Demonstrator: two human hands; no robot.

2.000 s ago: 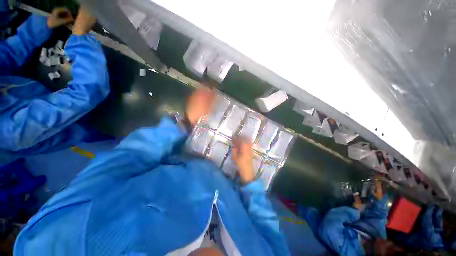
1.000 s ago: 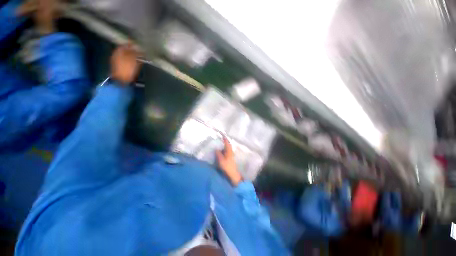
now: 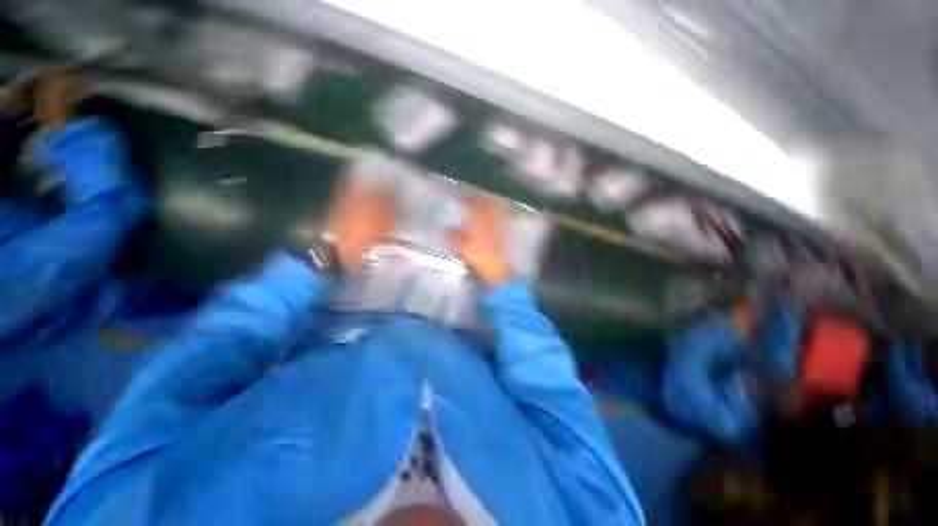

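Note:
A clear blister tray (image 3: 411, 279) with pale units in its pockets lies in front of me, blurred, with bright glare along its middle. My left hand (image 3: 362, 218) is over the tray's left part; blur hides whether it holds anything. My right hand (image 3: 481, 240) is over the upper right part of the tray, fingers toward a pale unit; I cannot tell whether it grips it. Both hands are bare.
Beyond the tray runs the green belt (image 3: 345, 106) with white pieces (image 3: 415, 118) on it, under a long white shelf (image 3: 617, 82). Neighbours in blue smocks sit at left (image 3: 98, 175) and right (image 3: 710, 375). A red bin (image 3: 833, 354) is at right.
My left hand has come back from the bench's far left edge to the tray. My right hand has moved up the tray. The camera view has shifted, and belt pieces appear farther left.

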